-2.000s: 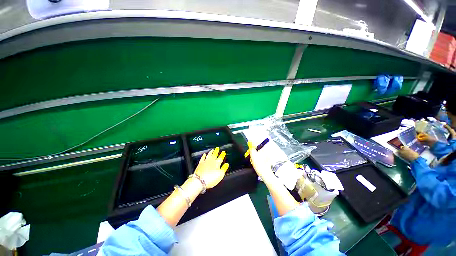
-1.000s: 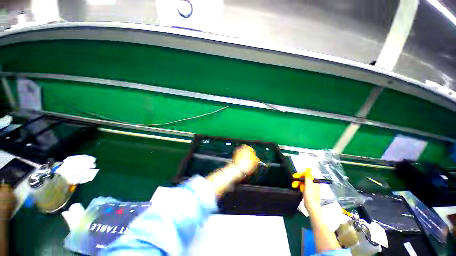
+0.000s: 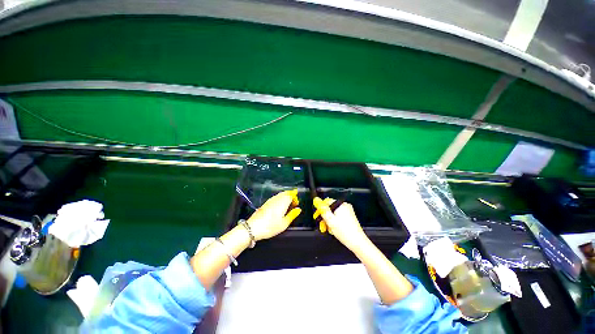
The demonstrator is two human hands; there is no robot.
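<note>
A black two-compartment tray (image 3: 313, 248) stands on the bench in front of me. Dark glossy panels, like tablets, show in the left compartment (image 3: 271, 176) and the right compartment (image 3: 342, 175). My left hand (image 3: 274, 216), with yellow finger cots, is over the left compartment, thumb and fingers apart; no held thing shows. My right hand (image 3: 339, 218) is at the divider, holding a thin dark stick (image 3: 336, 205), perhaps a pen. A white work pad (image 3: 300, 300) lies nearest me. A blue-purple printed film (image 3: 121, 277) is partly hidden by my left sleeve.
Bottles in dishes stand at left (image 3: 49, 264) and right (image 3: 473, 290), with crumpled white wipes (image 3: 79, 222) by the left one. A clear plastic bag (image 3: 434, 205) lies right of the tray. Farther right are a wrapped dark panel (image 3: 512, 242) and a black tray (image 3: 545, 313).
The view has swung left, then lowered slightly. My left hand has moved from the right compartment to the left one. My right hand has come from the tray's right side to its divider with the stick.
</note>
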